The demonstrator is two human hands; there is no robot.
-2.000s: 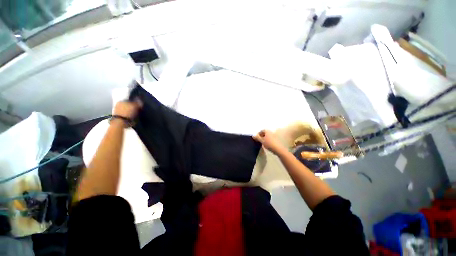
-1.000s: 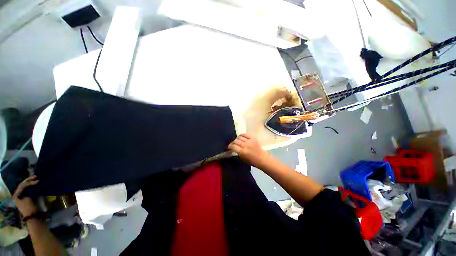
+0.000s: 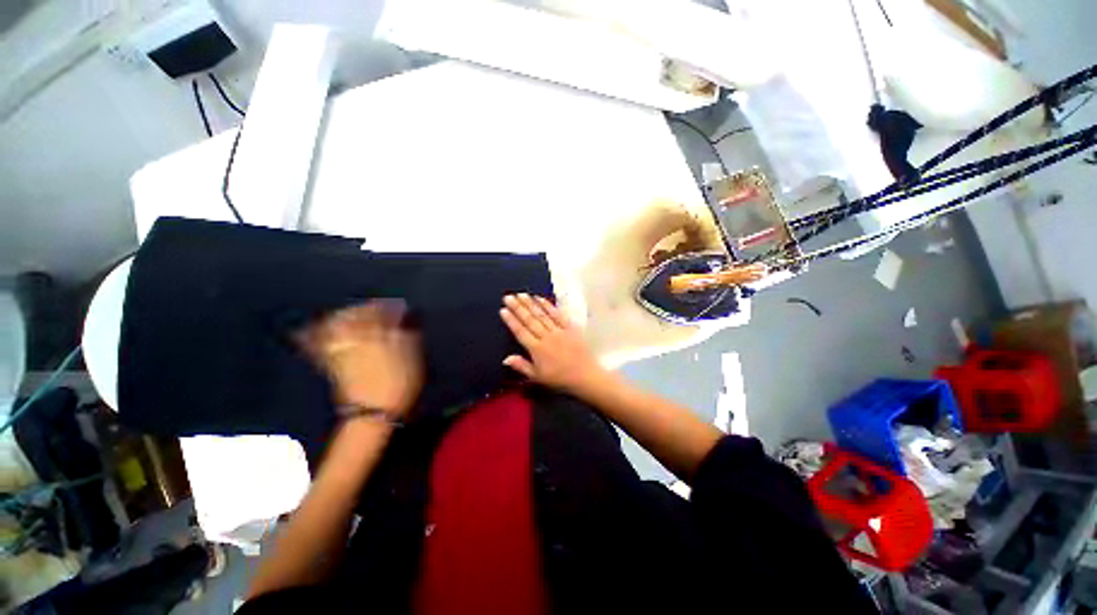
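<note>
A black fabric panel (image 3: 229, 324) lies spread across the front left of the white padded ironing table (image 3: 445, 168). My left hand (image 3: 367, 358) is over the middle of the panel, blurred, with its fingers spread; contact with the cloth cannot be told. My right hand (image 3: 547, 342) rests flat on the panel's right end, fingers apart, gripping nothing. The steam iron (image 3: 692, 286) with a wooden handle sits on the table's right end, right of my right hand.
A metal iron rest (image 3: 752, 219) lies behind the iron. Striped cords (image 3: 938, 178) run off to the right. A white sleeve board (image 3: 541, 54) spans the back. Blue (image 3: 890, 421) and red (image 3: 1004, 387) crates stand on the floor at lower right.
My left hand has let go of the panel's left corner and moved right over its middle. My right hand has opened flat on the right end. The panel now lies flatter on the table.
</note>
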